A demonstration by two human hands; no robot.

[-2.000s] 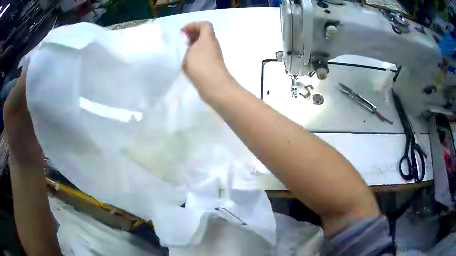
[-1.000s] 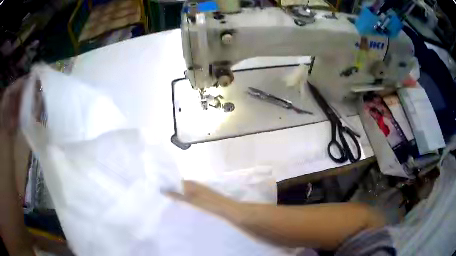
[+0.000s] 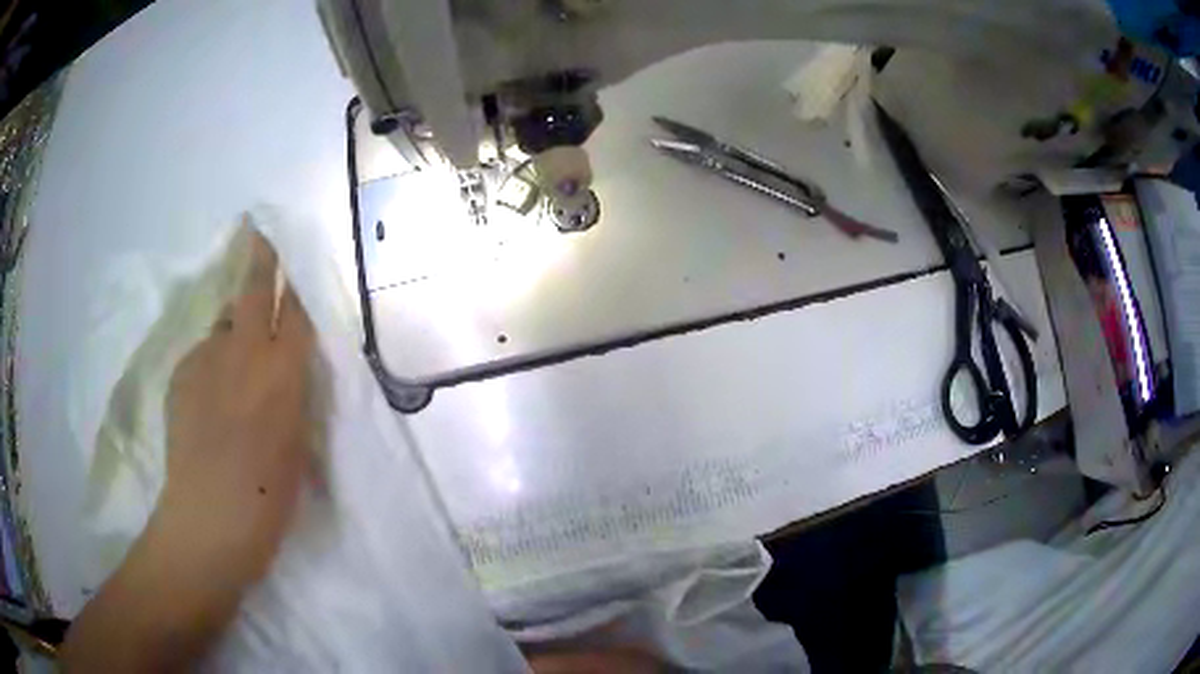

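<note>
The white garment (image 3: 382,527) lies over the left part of the table and hangs over its front edge. A tan-tinted patch (image 3: 138,382) shows at its left side. My left hand (image 3: 250,375) is on the garment, left of the machine bed, fingers curled and closed on the cloth near a raised peak. A thin pale sliver shows at its fingertips; I cannot tell what it is. My right hand or wrist (image 3: 599,654) shows only as a strip of skin at the bottom edge; cloth and the picture's edge hide its fingers.
The sewing machine (image 3: 737,33) stands at the back, its presser foot (image 3: 474,198) lit. Thread snips (image 3: 744,171) lie on the machine bed (image 3: 632,290). Large scissors (image 3: 967,296) lie right, beside a phone (image 3: 1119,310) and papers. A printed ruler (image 3: 605,514) runs along the front. More white cloth (image 3: 1053,599) is lower right.
The view has moved closer to the machine bed. My left hand has come from the left edge onto the garment. The garment has been lowered onto the table. My right hand has dropped mostly out of sight.
</note>
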